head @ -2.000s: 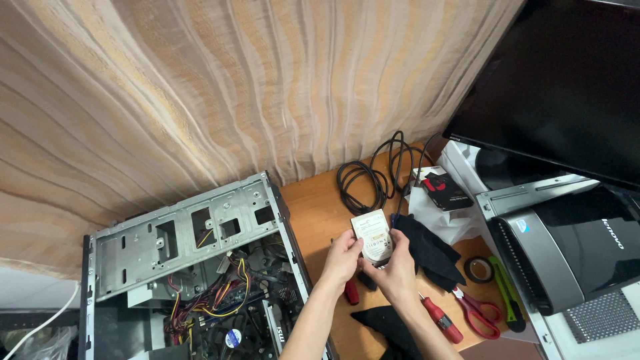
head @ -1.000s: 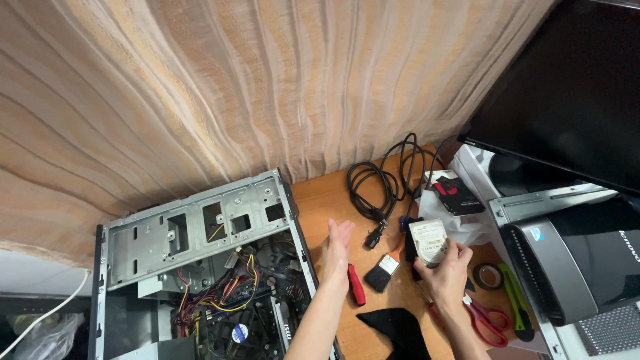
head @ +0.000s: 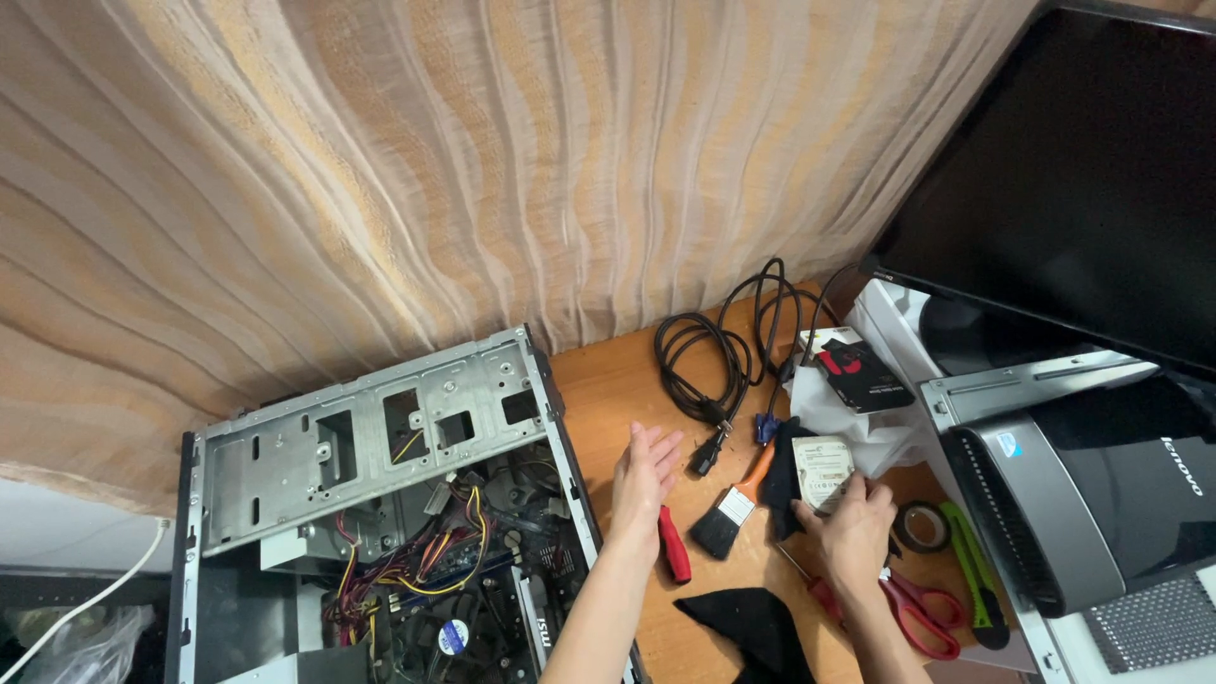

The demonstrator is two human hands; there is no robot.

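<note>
A small silver hard drive (head: 823, 474) with a printed label lies over a black cloth (head: 785, 475) at the right of the wooden desk. The fingers and thumb of my right hand (head: 848, 527) grip its near edge. My left hand (head: 648, 468) is empty, fingers apart, above a red-handled tool (head: 674, 546) and beside the open computer case (head: 380, 446). Between my hands lies a paint brush (head: 730, 510) with black bristles and an orange handle. Coloured cables (head: 446, 560) show inside the case.
Behind the hands lie a coiled black power cable (head: 703, 366) and a small black box (head: 864, 376). Red-handled scissors (head: 926, 613), black tape (head: 921, 526) and a green utility knife (head: 971, 570) lie right of my right hand. A monitor (head: 1064, 180) overhangs the right side.
Both hands were on the hard drive at first. My left hand let go and moved left; my right hand moved right with the drive, which is now down at the black cloth.
</note>
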